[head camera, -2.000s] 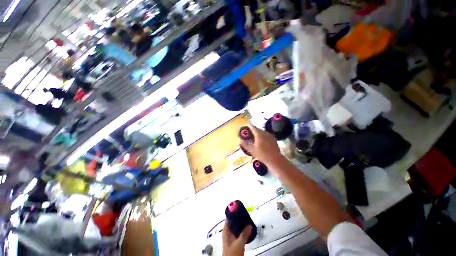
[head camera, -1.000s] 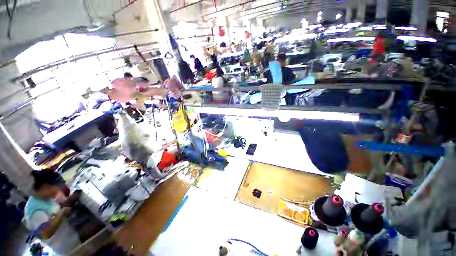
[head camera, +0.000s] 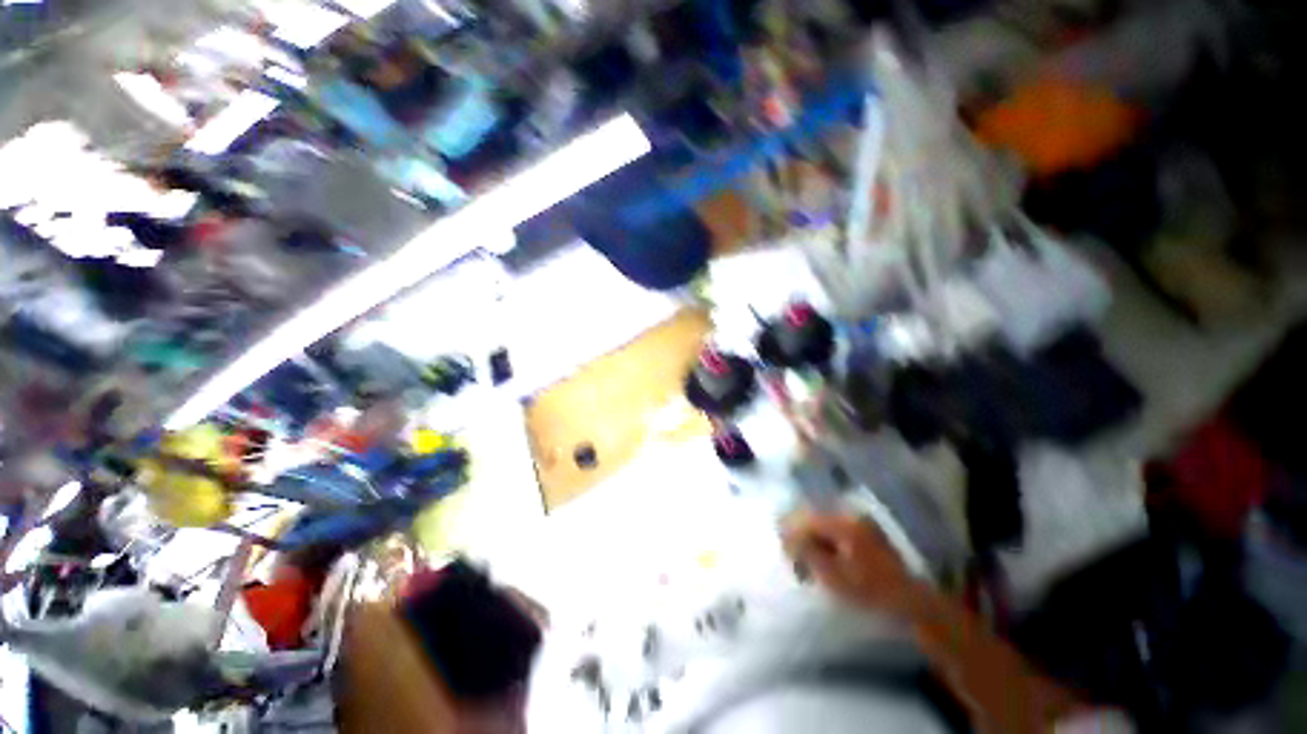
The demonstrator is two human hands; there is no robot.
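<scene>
The view is badly blurred. My left hand (head camera: 495, 713) is cut off by the bottom edge. It appears closed around a large dark thread cone (head camera: 473, 631) with a pinkish tip, held close to the camera. My right hand (head camera: 843, 555) is over the right part of the white machine table (head camera: 609, 552); blur hides its fingers and anything in them. Two dark cones with pink tips, one (head camera: 720, 382) and another (head camera: 797, 337), stand behind it. A smaller dark cone (head camera: 733, 446) stands in front of them.
A brown wooden board (head camera: 616, 409) lies behind the white surface, with a small dark item (head camera: 585, 456) on it. A black rectangle (head camera: 499, 364) lies farther back. Dark cloth (head camera: 1054, 394) and a pale plastic bag (head camera: 932, 194) are at the right. Blue cloth (head camera: 380, 502) lies at the left.
The view has swung back right and down, bringing both hands in again. Compared with the oldest frame, my right hand has drawn back from the rear cones, and my left hand and its cone are farther left.
</scene>
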